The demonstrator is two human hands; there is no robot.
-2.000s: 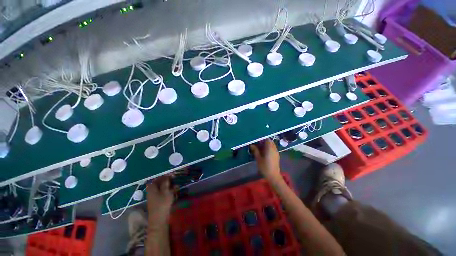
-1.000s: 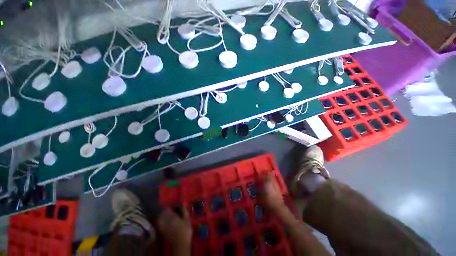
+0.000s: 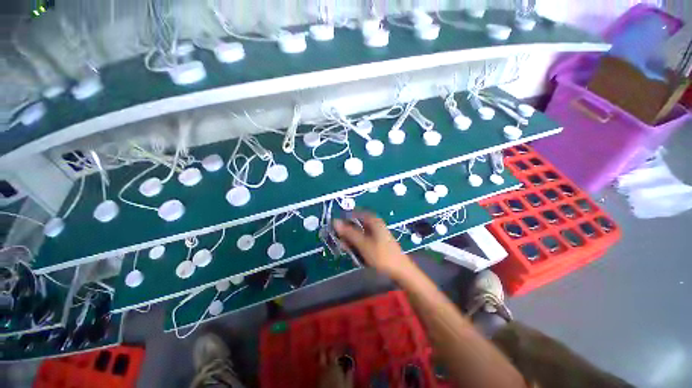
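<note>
My right hand (image 3: 372, 242) reaches over the front of the middle green shelf (image 3: 292, 220), fingertips beside cables and a white charging puck (image 3: 347, 204). A dark shape shows by its fingertips; whether it is held is unclear. My left hand (image 3: 332, 373) is small and blurred at the bottom, low in the red compartment tray (image 3: 303, 327), beside a dark watch body (image 3: 347, 363); its grip is unclear. More dark watches (image 3: 296, 274) lie on the lowest shelf.
White pucks stand along the upper shelves (image 3: 303, 82). Stacked red trays (image 3: 546, 261) with dark watches and a white bracket (image 3: 485, 250) are at the right. A purple bin (image 3: 592, 144) is behind them. A red side tray (image 3: 64, 371) is at lower left. My shoes flank the front tray.
The view has tilted up from a second ago, showing another shelf above. My right hand has gone from the tray up to the shelf. My left hand has moved right and lower within the tray area.
</note>
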